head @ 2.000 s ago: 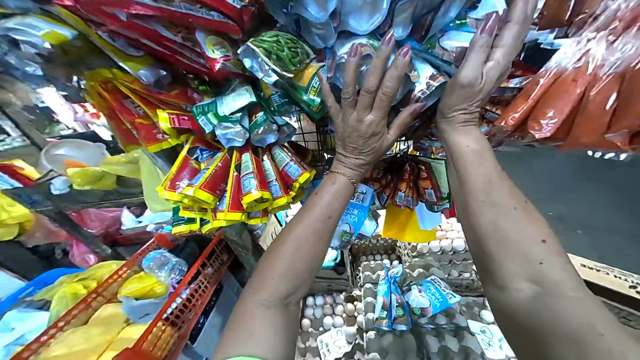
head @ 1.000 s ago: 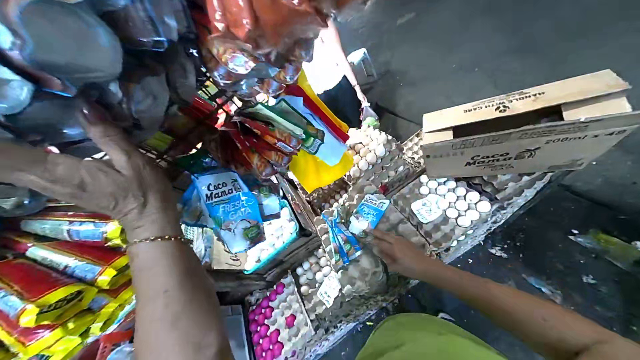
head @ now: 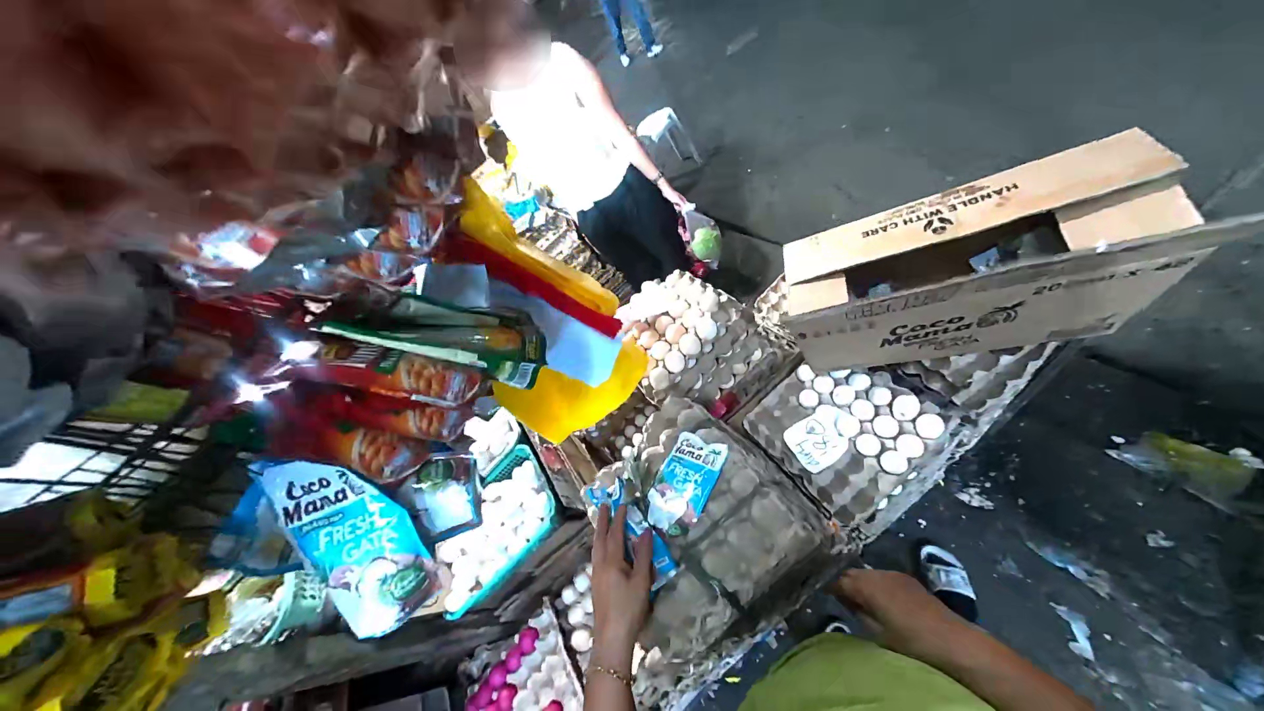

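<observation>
My left hand (head: 622, 583), with a bracelet at the wrist, reaches onto narrow blue packets (head: 652, 555) lying on stacked egg trays (head: 760, 538). Its fingers are extended and touch the packets; whether they grip is unclear. Just right of its fingertips lies a blue coconut-milk pouch (head: 688, 481). My right hand (head: 857, 589) is low by the edge of the trays, its fingers hidden. White eggs (head: 884, 420) fill part of a tray with a handwritten card (head: 820, 439). A larger blue pouch (head: 351, 548) hangs at the left, beside a teal basket (head: 513, 583) of small white items.
An open cardboard box (head: 987, 276) rests on the trays at the right. Hanging packets (head: 395, 375) and blurred bags (head: 197, 128) crowd the upper left. Pink eggs (head: 509, 671) sit at the bottom. A person in white (head: 563, 128) stands beyond the stall. Wet, littered ground (head: 1116, 553) lies right.
My left hand has left the hanging bags and come down to the packets on the trays. My right hand has drawn back from the blue pouch there. The view has swung right.
</observation>
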